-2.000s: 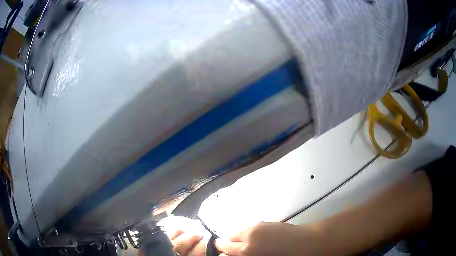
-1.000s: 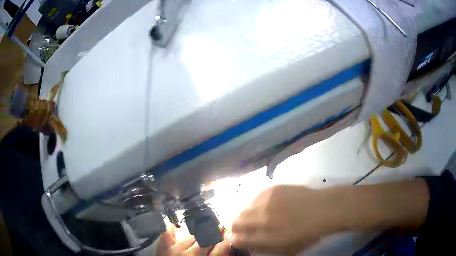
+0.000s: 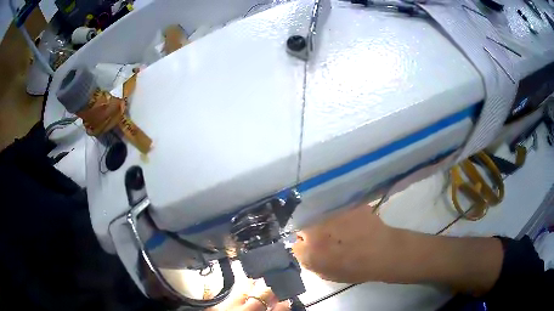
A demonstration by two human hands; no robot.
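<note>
The white sewing machine head (image 3: pixel 231 109) with a blue stripe fills the middle of the view. My right hand (image 3: pixel 340 243) reaches in from the right under the head; its fingertips are hidden behind the head and the grey attachment (image 3: pixel 282 276). My left hand (image 3: pixel 258 300) shows only as some brightly lit fingers at the bottom edge, below the attachment, partly cut off. A small dark piece (image 3: pixel 296 304) shows beside them, too small to name. What either hand holds is hidden. The needle area is covered by the shiny metal parts (image 3: pixel 258 225).
Yellow-handled shears (image 3: pixel 477 185) lie on the white bed at the right, beyond my forearm. A curved wire guard (image 3: pixel 155 267) juts from the head's end. A grey knob (image 3: pixel 76 91) is tied with orange-brown tape. A pale band (image 3: pixel 480 67) with loose needles wraps the arm.
The view has shifted toward the head's end, bringing the knob and wire guard into sight. My right hand now reaches further behind the head and grey attachment. My left hand stays low at the edge.
</note>
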